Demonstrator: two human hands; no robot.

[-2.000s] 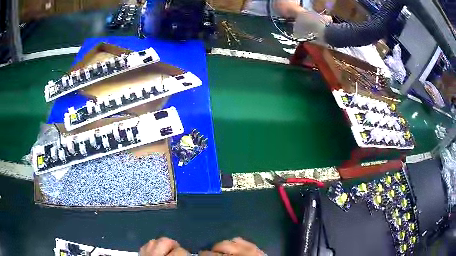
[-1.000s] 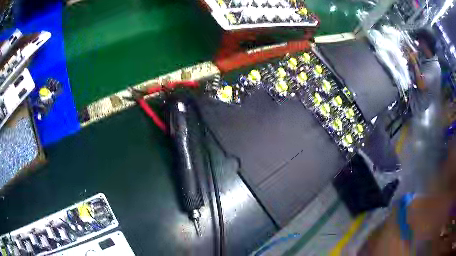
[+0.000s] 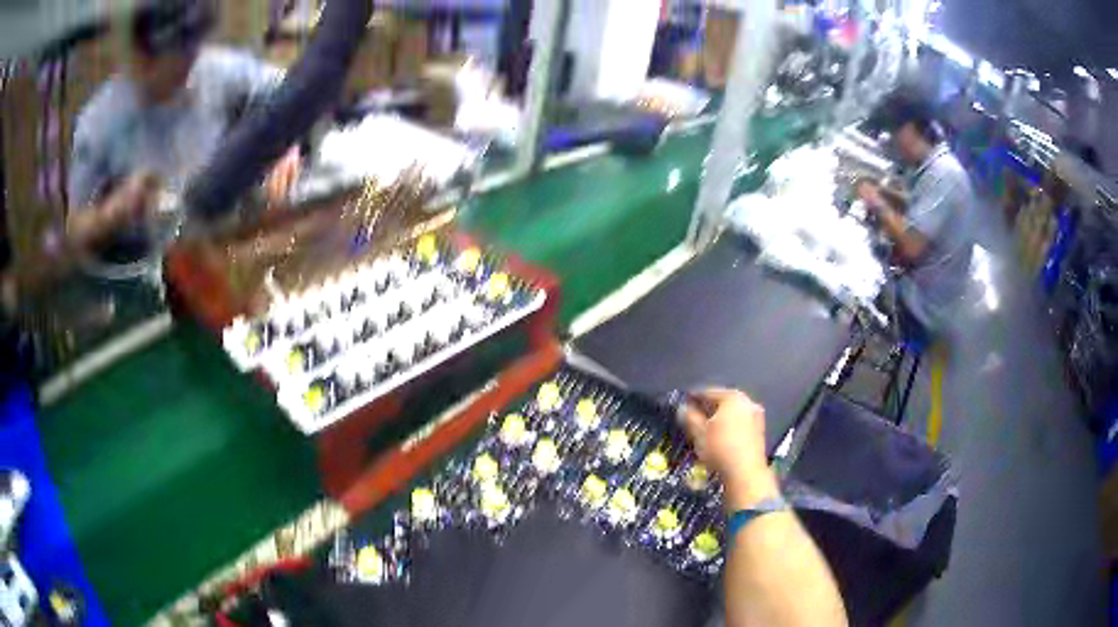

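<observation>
My right hand [image 3: 726, 431] reaches in from the lower right, with a blue band on the wrist. Its fingertips are at the upper right edge of the group of small circuit boards with yellow blocks [image 3: 546, 456]. Something dark is at the fingertips, but blur hides whether I grip it. The boards lie close together on a black mat [image 3: 527, 576]. My left hand is out of the picture.
A red rack [image 3: 429, 423] holds several white housings [image 3: 405, 374] over the green conveyor belt [image 3: 159, 453]. Red-handled pliers [image 3: 264, 573] lie lower left. A black bin [image 3: 858, 490] stands right. One person sits across the belt; another works farther right.
The view has swung right and up, bringing the rack and both people into clearer view. My right hand is now over the boards. The white housing and screwdriver at the near bench have left the picture.
</observation>
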